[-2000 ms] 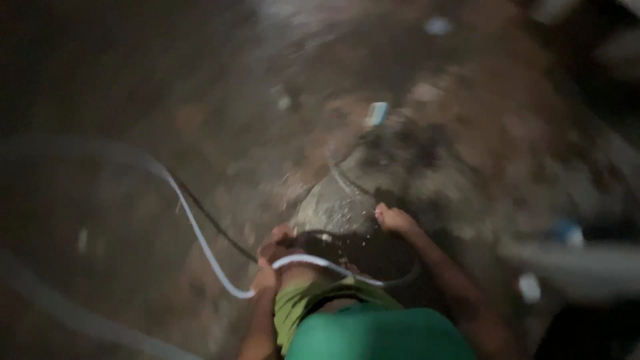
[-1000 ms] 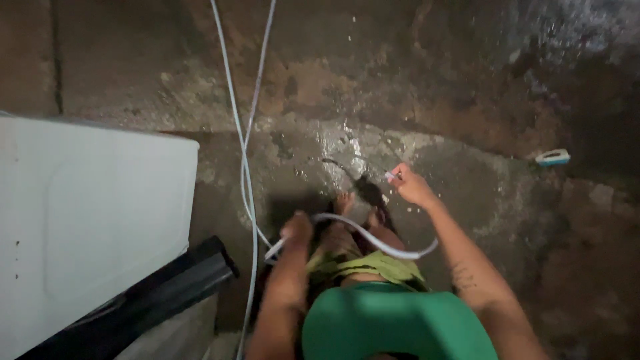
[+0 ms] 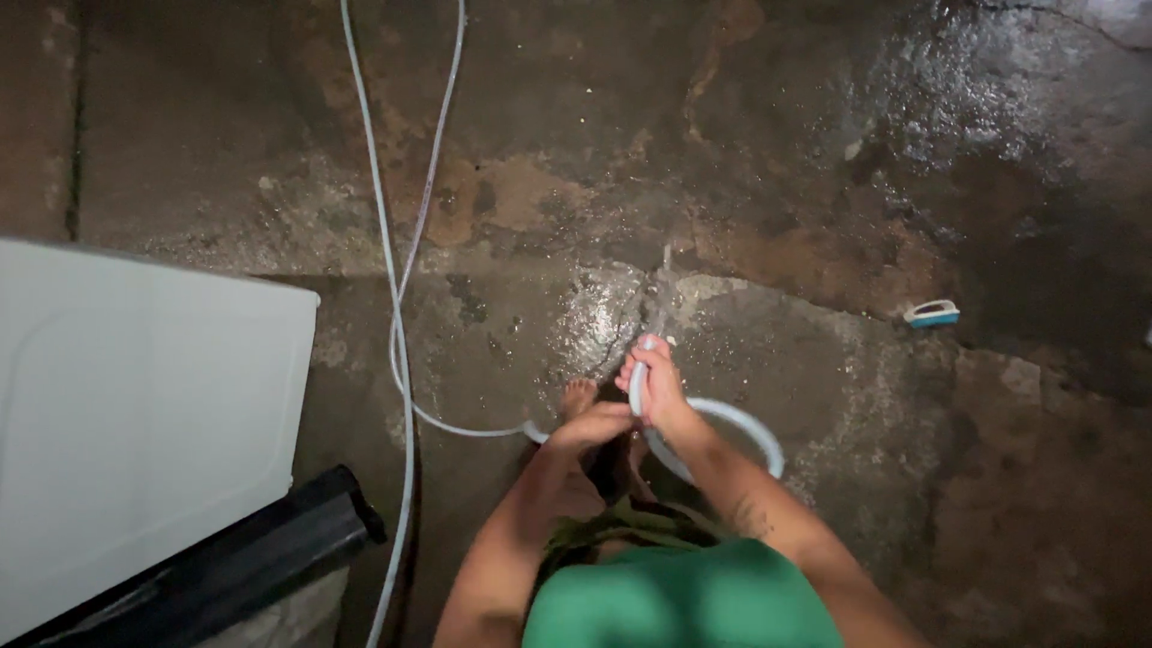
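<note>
A pale flexible hose (image 3: 763,432) loops around beside my right forearm and comes up into my right hand (image 3: 655,378), whose fingers are closed around it near its end. A thin stream of water (image 3: 667,259) shows just beyond that hand, over the wet floor. My left hand (image 3: 598,423) is next to my right wrist, palm down; its fingertips are near the hose, and whether it grips the hose is hidden. More of the hose runs off to the left behind my left forearm.
Two strands of hose (image 3: 387,225) cross on the wet concrete floor (image 3: 540,207). At left are a white appliance or panel (image 3: 153,396) and a black tube-like object (image 3: 270,531). A blue and white scrub brush (image 3: 933,313) lies at right. My bare foot (image 3: 579,396) is just beyond my left hand.
My hands were apart one second ago and are now close together. The right hand has moved inward, and the hose between them now forms a loop on the right.
</note>
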